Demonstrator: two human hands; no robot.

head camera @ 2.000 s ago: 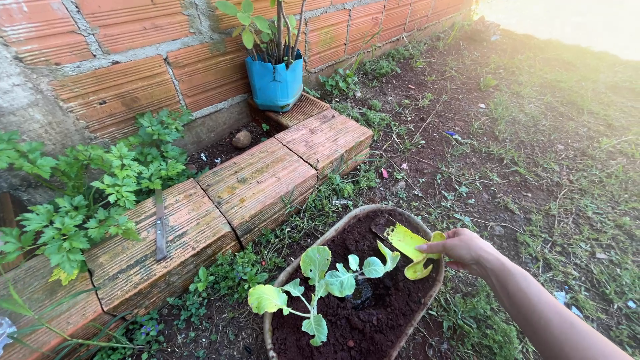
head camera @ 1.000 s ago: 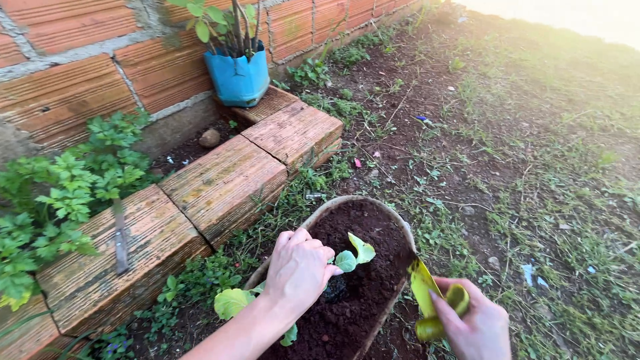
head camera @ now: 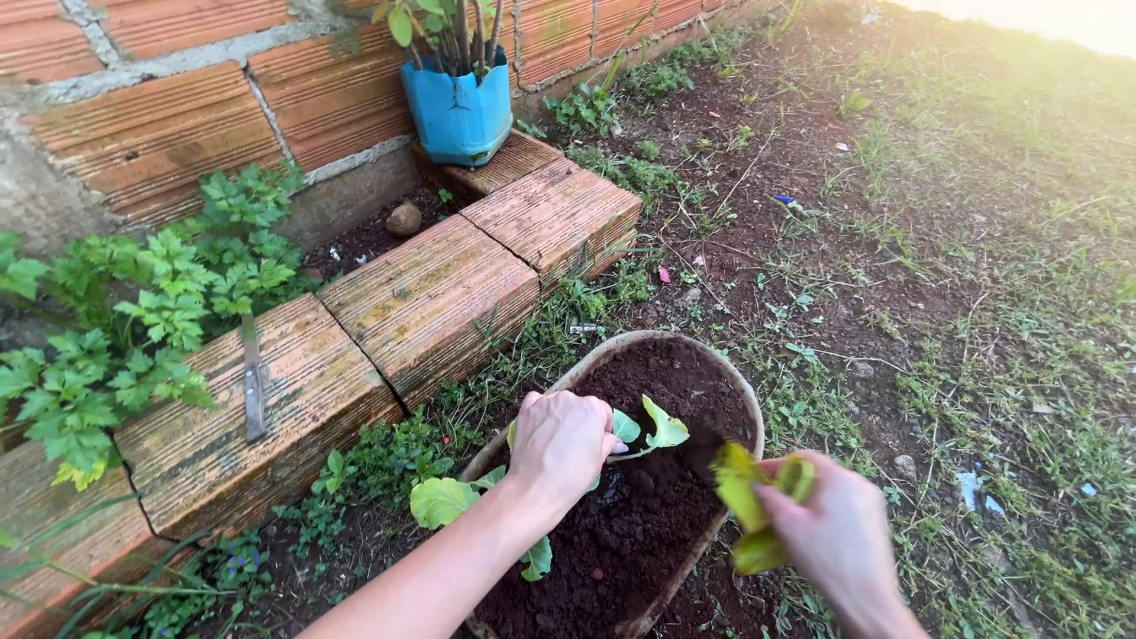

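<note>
My left hand point(head camera: 564, 453) is closed on the stem or leaves of a leafy green seedling point(head camera: 444, 501); the fingers hide exactly where. The seedling stands in dark soil point(head camera: 648, 532) inside an oval planter point(head camera: 750, 399) with a worn, pale rim. At the planter's right side, my right hand point(head camera: 825, 515) grips a yellow-green object point(head camera: 745, 497), partly blurred, which looks like a small garden tool or a bundle of yellowed leaves; I cannot tell which. Its dark upper end hangs over the soil near the right rim.
Hollow clay bricks point(head camera: 435, 302) edge a bed with a leafy herb point(head camera: 169, 302) on the left. A knife point(head camera: 254, 382) lies on one brick. A cut blue plastic container point(head camera: 460, 111) with a plant stands by the brick wall point(head camera: 169, 133). Weedy ground point(head camera: 976, 355) spreads to the right.
My left hand has come into view and closed on the seedling. My right hand, still gripping the yellow-green object, stays by the planter's right side.
</note>
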